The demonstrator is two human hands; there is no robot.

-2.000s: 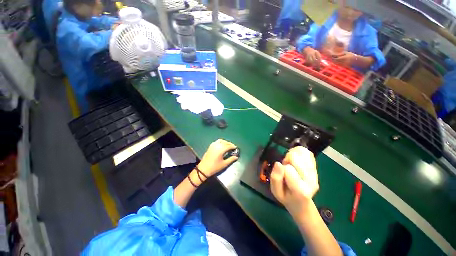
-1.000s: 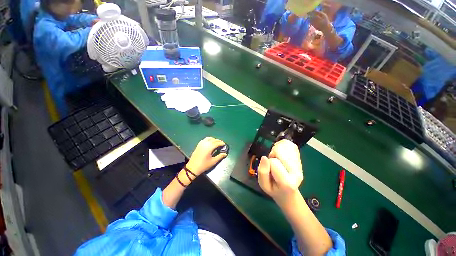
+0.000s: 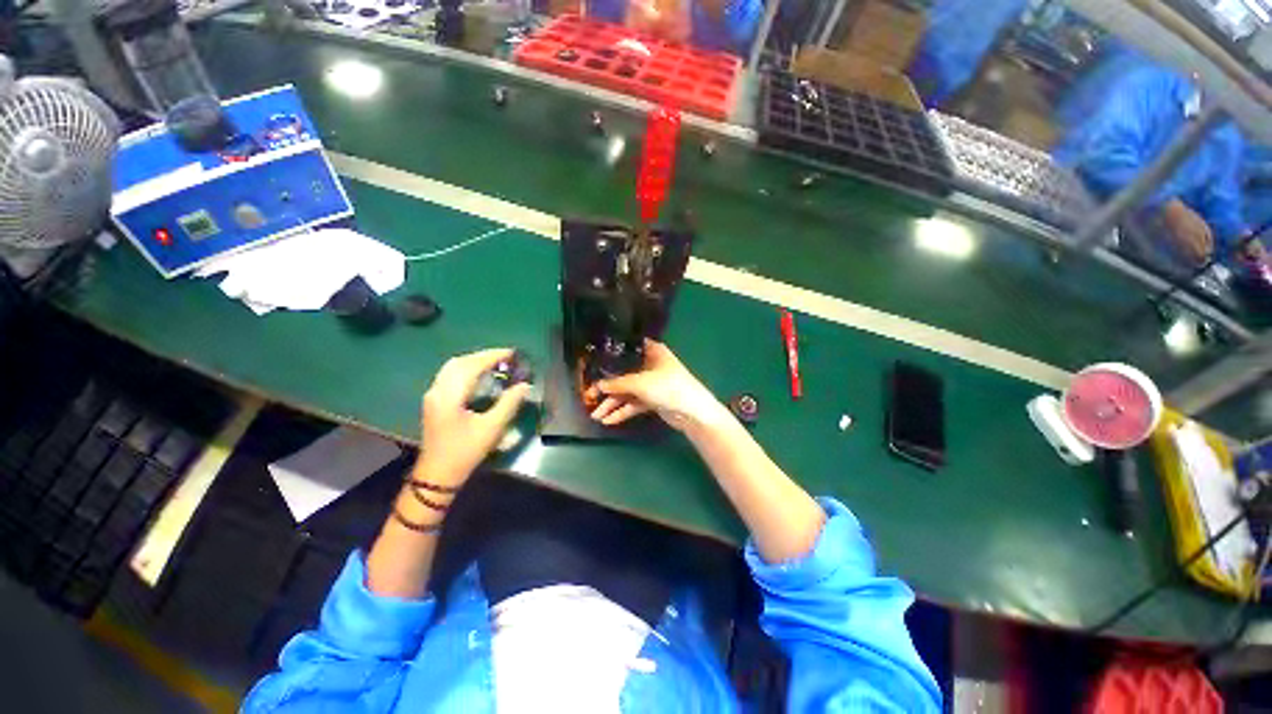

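The black press fixture (image 3: 600, 300) stands upright on its flat base in front of me. Its red handle (image 3: 657, 165) points up and away, free of my hands. My right hand (image 3: 639, 386) is low at the fixture's nest, fingers by the orange part (image 3: 590, 396); whether it grips a part there is hidden. My left hand (image 3: 469, 416) holds a small round black part (image 3: 512, 374) between thumb and fingers, left of the fixture. Another round black part (image 3: 745, 407) lies on the green bench right of the fixture.
A red marker (image 3: 791, 354), a phone (image 3: 915, 413) and a small pink fan (image 3: 1110, 406) are on the right. A white cloth (image 3: 314, 268), black lumps (image 3: 361, 304) and a blue instrument (image 3: 230, 181) are on the left. Red (image 3: 628, 66) and black trays (image 3: 854, 128) lie across the bench.
My right hand has let go of the press handle and moved down to the nest. The red handle now stands raised. The view has turned right; my left hand still holds its part.
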